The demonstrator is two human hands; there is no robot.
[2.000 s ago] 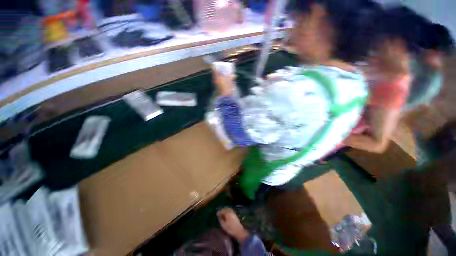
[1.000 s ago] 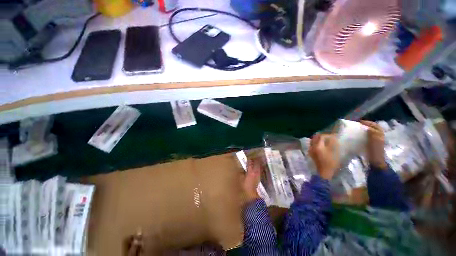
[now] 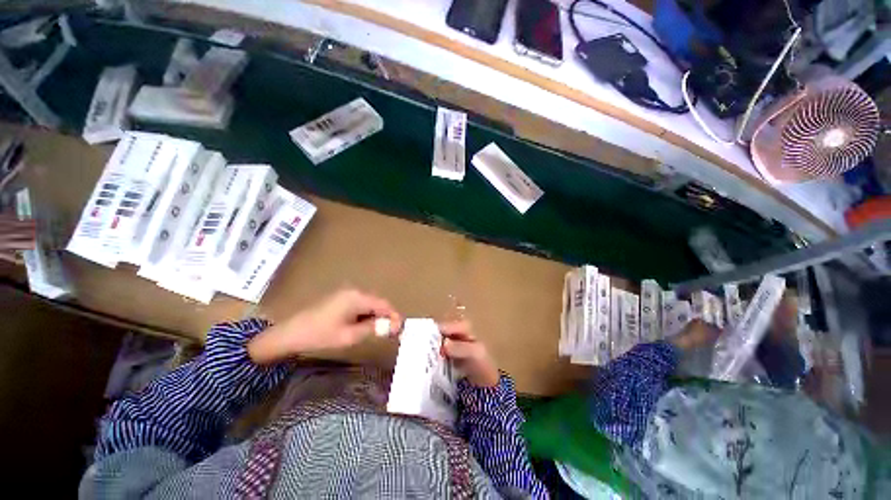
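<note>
A small white carton (image 3: 420, 369) stands tilted close to my body, above the front edge of the brown cardboard sheet (image 3: 391, 264). My right hand (image 3: 469, 352) holds it by its right side near the top. My left hand (image 3: 342, 324) is just left of the carton's top, thumb and finger together. A small white covering shows at its fingertip; whether it pinches anything I cannot tell. Tiny pale dots lie on the cardboard sheet beyond the carton. A fanned stack of white cartons (image 3: 186, 220) lies at the left.
Cartons lie on the green conveyor belt (image 3: 391, 176). A row of cartons (image 3: 611, 317) stands at right, beside a coworker whose hand (image 3: 696, 337) is among them. A white shelf (image 3: 625, 107) beyond holds phones, cables and a pink fan (image 3: 828, 135). A grey bar crosses at right.
The view has swung back from the coworker and shelf to my own work spot. Both my hands and the carton in my right hand now show clearly. The coworker's cartons now stand in a row.
</note>
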